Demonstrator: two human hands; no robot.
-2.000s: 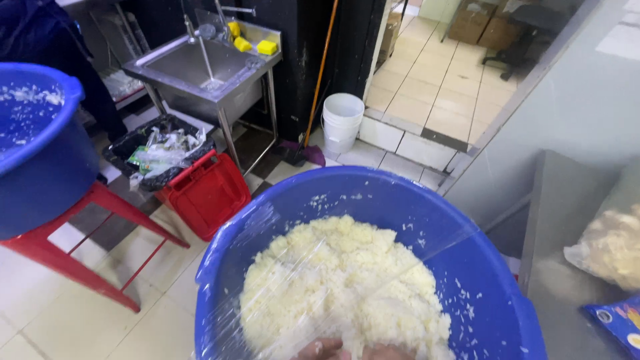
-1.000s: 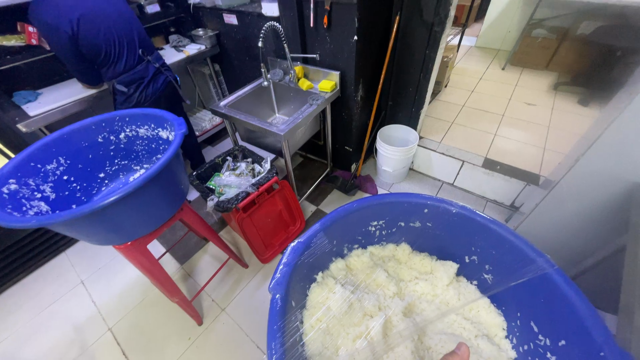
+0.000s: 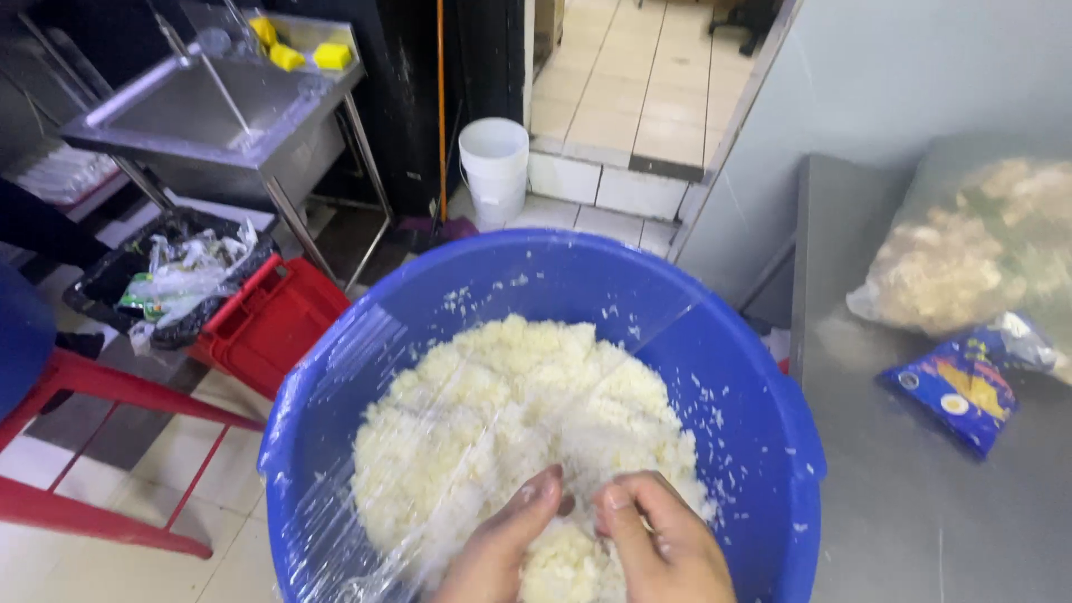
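A large blue plastic tub holds a mound of white cooked rice, with loose grains stuck to its inner wall. Clear plastic film stretches over the left part of the tub, wrinkled near its lower left. Low over the rice, at the near side, are both my hands. My left hand has its thumb and fingertips turned inward. My right hand is a short way right of it, fingers bent and thumb against them. Whether film or rice is between the fingers of either hand is not clear.
A steel table on the right bears a clear bag of pale food and a blue packet. Left are a red stool, part of another blue tub, a lined bin with a red lid, and a steel sink. A white bucket stands beyond.
Both hands now show over the rice; one second ago only a fingertip was seen at the frame's bottom. The view has swung to the right and down since then.
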